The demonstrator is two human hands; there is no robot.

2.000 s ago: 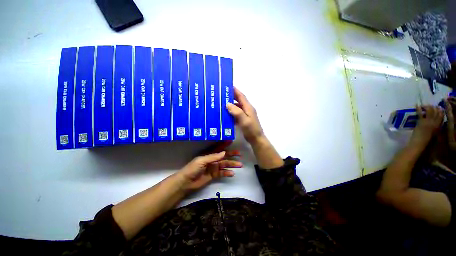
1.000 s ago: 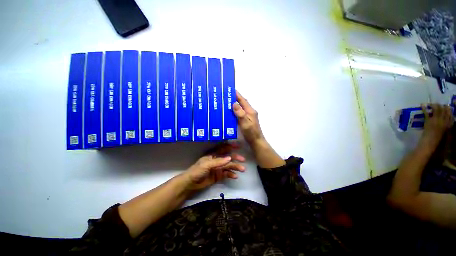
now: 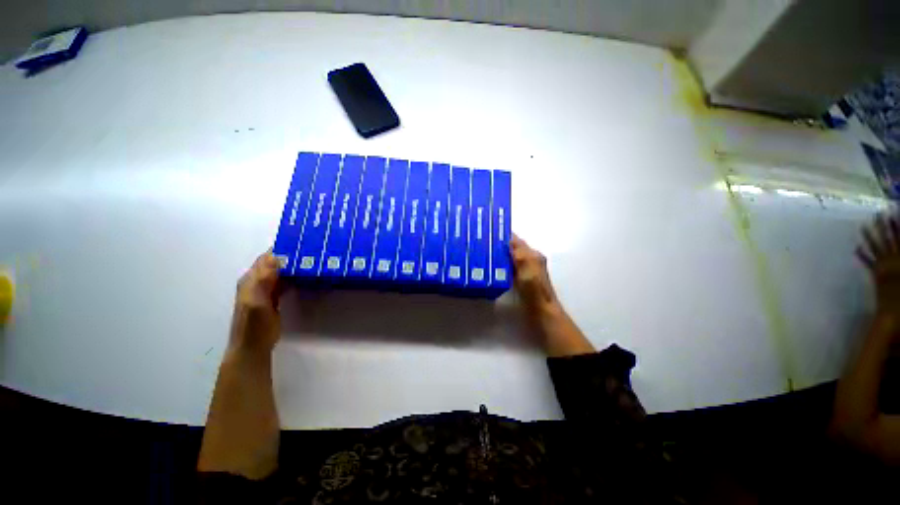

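Observation:
A row of boxes (image 3: 400, 222) stands side by side with blue spines up, white lettering along each spine and a small square code at each near end. My left hand (image 3: 259, 296) is at the near left corner of the row, fingers against the end box. My right hand (image 3: 530, 274) is against the right end of the row near its front corner. The two hands hold the row between them. The outer fingers of both hands are partly hidden at the box sides.
A black mobile phone (image 3: 363, 99) lies beyond the row. A blue and white box (image 3: 53, 47) lies at the far left. A yellow object (image 3: 6, 296) is cut off at the left edge. Yellow tape (image 3: 747, 266) crosses the table at right. Another person's hand (image 3: 881, 252) shows at the right edge.
My left hand has moved from in front of the row to its left end. My right hand stays at the right end. The view has shifted, so the row appears smaller and farther away.

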